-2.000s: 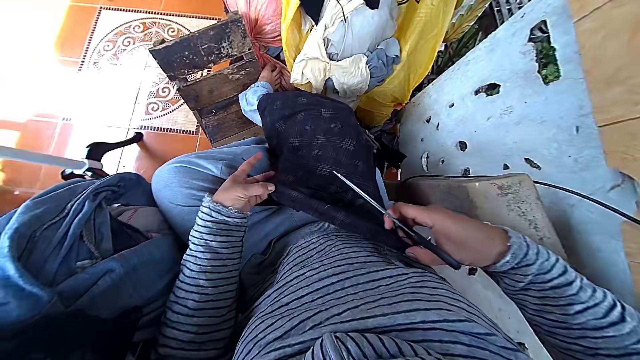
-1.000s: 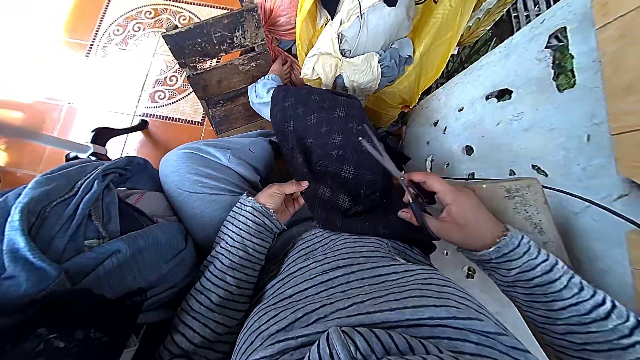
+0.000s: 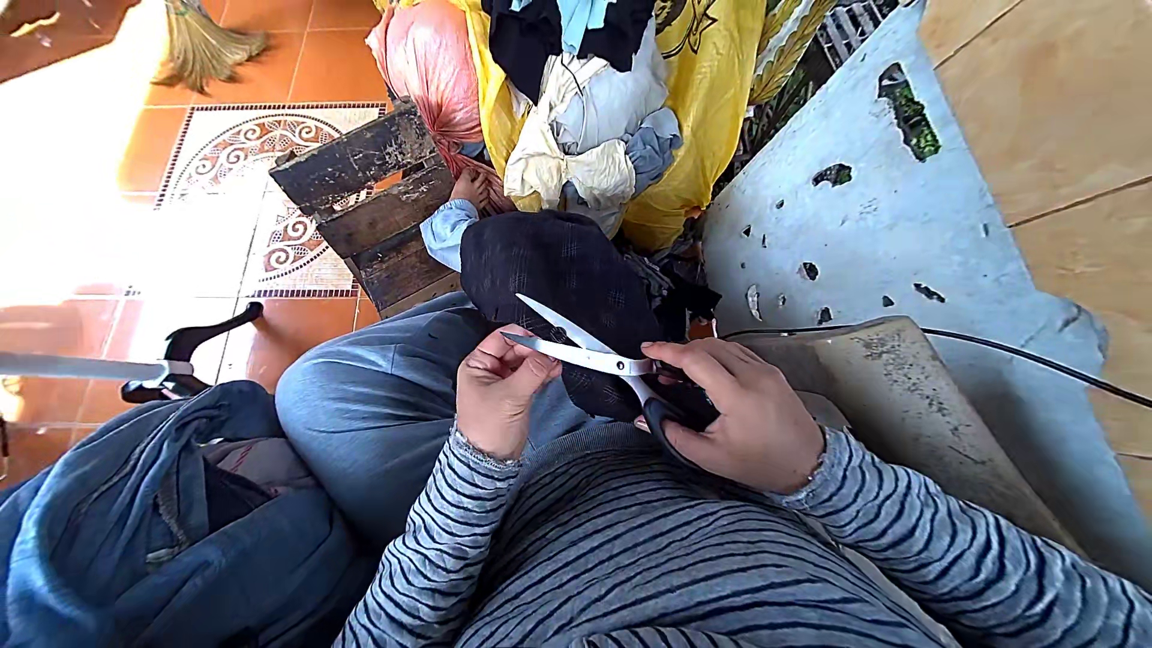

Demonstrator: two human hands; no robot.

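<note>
Dark patterned cloth (image 3: pixel 558 261) lies bunched over my lap. My right hand (image 3: pixel 733 405) grips the dark handles of a pair of scissors (image 3: pixel 585 354), whose metal blades stand apart and point left over the cloth. At the tip of the lower blade is my left hand (image 3: pixel 504 387), its thumb and fingertips pinched together; whether a thread or an edge of cloth is between them cannot be told. Part of the cloth lies behind the blades and my right hand.
Ahead stand a yellow plastic bag (image 3: pixel 711 117) with pale cloths, a pink sack (image 3: pixel 432 72) and a wooden crate (image 3: pixel 387 180). A small hand (image 3: pixel 472 187) reaches from a light blue sleeve. Blue denim fabric (image 3: pixel 225 558) lies left; a black cable (image 3: pixel 1035 360) crosses right.
My left hand has come up from the cloth's lower left edge to the blade tips. The scissors, raised and blurred a second ago, now point left with their blades spread.
</note>
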